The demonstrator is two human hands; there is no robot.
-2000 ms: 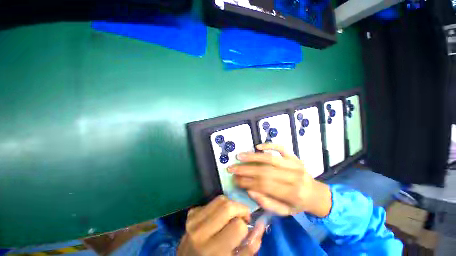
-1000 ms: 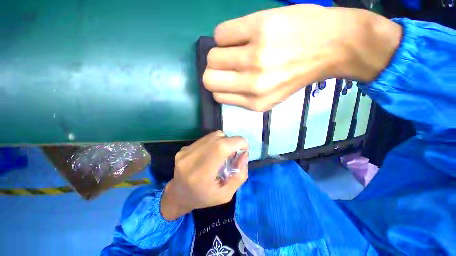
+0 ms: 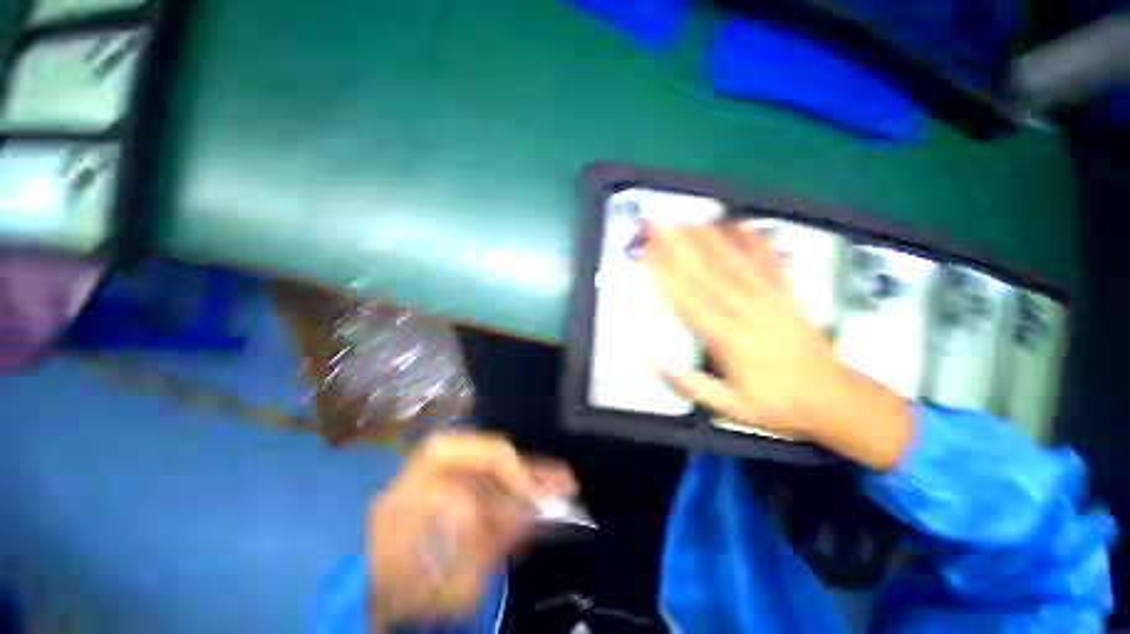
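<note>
A black slotted tray (image 3: 580,297) holds several whitish phone back covers, blurred, with dark lens spots near their upper edge. My right hand (image 3: 768,334) lies over the first cover (image 3: 626,334) and the second, fingers extended, fingertips by the first cover's lenses. Whether it touches is unclear. It shows no held item. My left hand (image 3: 446,526) is blurred, below and left of the tray, with a small shiny whitish film piece (image 3: 564,510) between its fingers.
Blue film sheets (image 3: 812,81) lie on the green mat (image 3: 372,161). Another tray with covers (image 3: 62,192) is at the far left. Clear crumpled film (image 3: 390,365) is in a brown box below the bench edge. A pale post (image 3: 1078,62) stands at upper right.
The view has shifted, bringing the left tray in. My right hand has moved from the tray's upper left end onto the covers. My left hand has moved away from the tray.
</note>
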